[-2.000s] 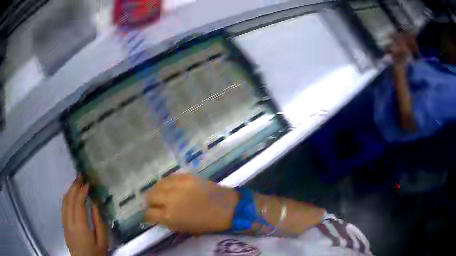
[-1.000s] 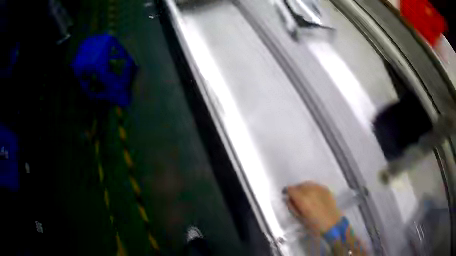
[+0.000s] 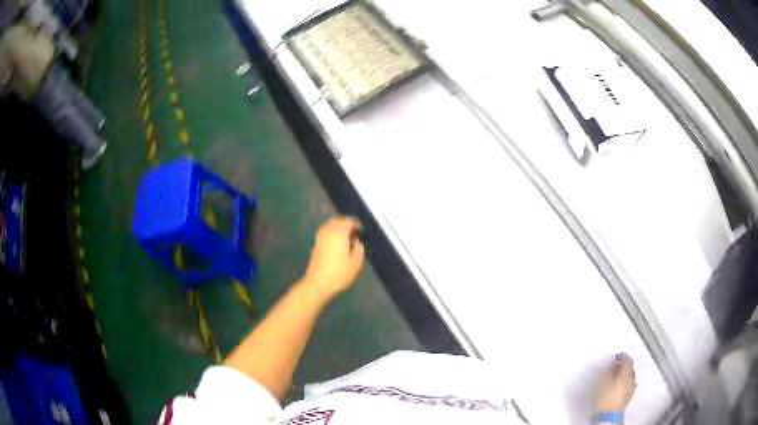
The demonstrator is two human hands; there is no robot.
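A carrier [image 3: 413, 68] with a pale circuit board panel [image 3: 353, 51] lies on the white bench at the top, beyond reach of both hands. My left hand [image 3: 336, 256] is over the green floor beside the bench edge, fingers curled; a dark spot shows at the fingertips, but I cannot tell if it is an object. My right hand [image 3: 616, 387], with a blue wrist strap [image 3: 609, 417], is small and blurred over the bench at the lower right; whether it holds anything is unclear.
A white carton [image 3: 600, 108] with black markings sits on the ledge beyond the metal rail [image 3: 544, 187]. A black bin [image 3: 733, 286] is at the right. A blue stool [image 3: 179, 207] stands on the floor; a person [image 3: 50, 83] is at the upper left.
The view has swung along the line; a different stretch of bench with a farther carrier shows now. My left hand has come into view since one second ago. My right hand appears farther right and lower.
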